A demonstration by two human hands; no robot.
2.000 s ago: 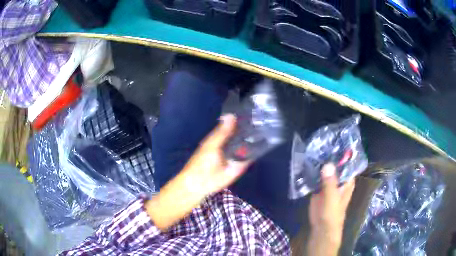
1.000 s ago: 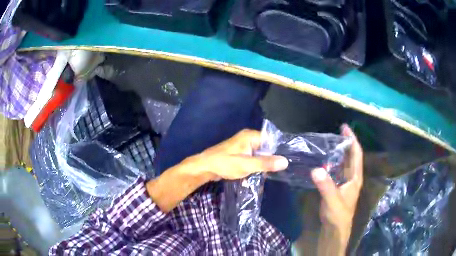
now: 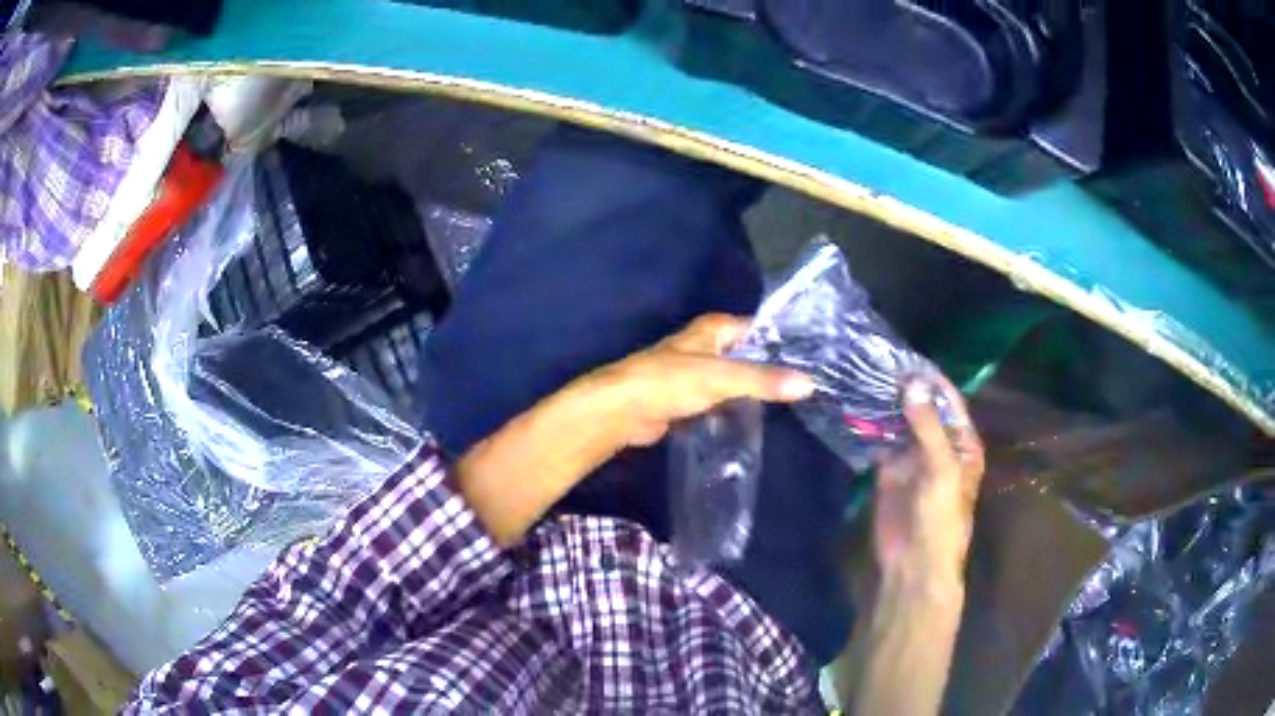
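Observation:
A crinkly clear bagged part with dark contents and a small red bit is held over my lap, below the bench edge. My left hand pinches its left side between thumb and fingers. My right hand grips its right side. A second clear bag hangs below my left hand; its top is hidden by the hand.
Black molded trays stand on the green bench. A carton with shiny bags is at lower right. Black trays in a clear liner lie on the floor at left. A person's purple plaid sleeve is at upper left.
From holding separate bags, my hands have come together on one bag, with the other hanging under my left hand. In the last second the held bag has tilted and its left end has risen.

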